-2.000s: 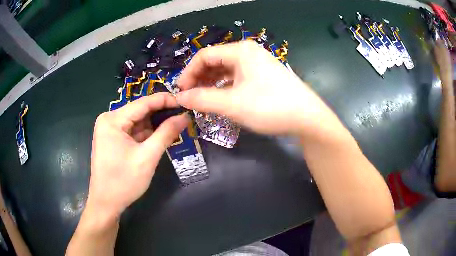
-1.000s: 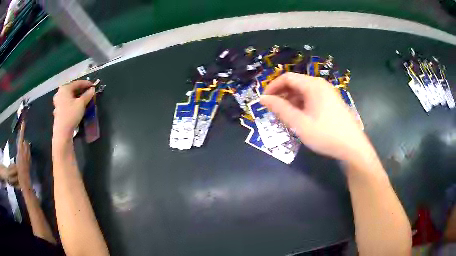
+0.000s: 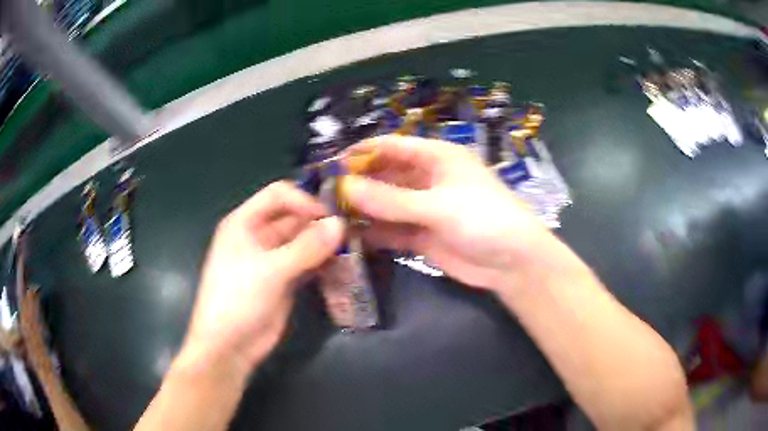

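Note:
My left hand (image 3: 269, 261) pinches a phone circuit board (image 3: 352, 295) between thumb and fingers, at its narrow upper part. The board's wider, mottled grey-silver lower part hangs below my fingers. My right hand (image 3: 438, 202) is at the same board's upper end, thumb and forefinger closed on a blurred orange-yellow part, probably the flex cable (image 3: 360, 162). My fingers hide most of the board's upper part. Behind my hands lies a board pile (image 3: 539, 189), overlapping, black ends away from me. The view is blurred.
Two spaced boards (image 3: 118, 240) lie at the left. A tight fan of boards (image 3: 695, 118) lies at the far right. A pale rail (image 3: 337, 52) runs along the far side, with a grey post (image 3: 84, 76) at the left. Another person's arm (image 3: 42, 362) shows at the left edge.
My left hand has come back from the far left to the middle, meeting my right hand at a board. Two boards now lie at the left; two seconds ago one was visible there.

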